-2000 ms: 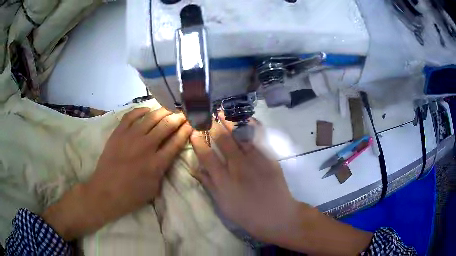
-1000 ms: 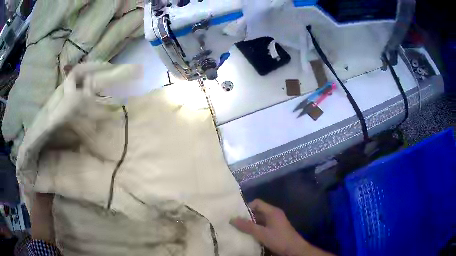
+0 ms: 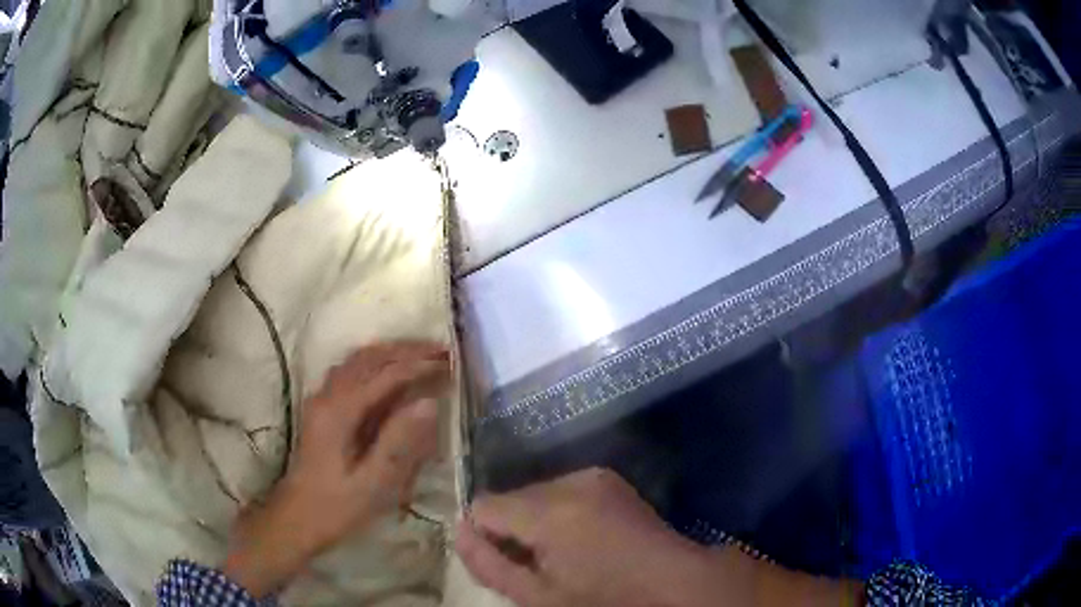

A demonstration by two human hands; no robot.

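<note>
The cream jacket shell (image 3: 344, 273) lies over the left of the table and hangs past its front edge. Its straight edge, with a dark toothed-looking line (image 3: 451, 308), runs from the presser foot (image 3: 429, 145) down towards me. My left hand (image 3: 368, 445), slightly blurred, lies on the cloth beside this edge with fingers curled; whether it pinches cloth is unclear. My right hand (image 3: 569, 534) grips the edge of the shell lower down, thumb and fingers together. The sewing machine head (image 3: 320, 71) is at the top left, its lamp lighting the cloth.
On the table are thread snips (image 3: 753, 157) with blue and pink handles, brown patches (image 3: 686, 129) and a black pad (image 3: 593, 53). Black cords (image 3: 854, 154) cross the right side. A ruler strip (image 3: 711, 314) runs along the front edge. A blue crate (image 3: 984, 403) stands at right.
The hands were at the needle, then apart at the lower cloth. My left hand has come from the lower left onto the cloth by the edge. The shell's edge now runs straighter down.
</note>
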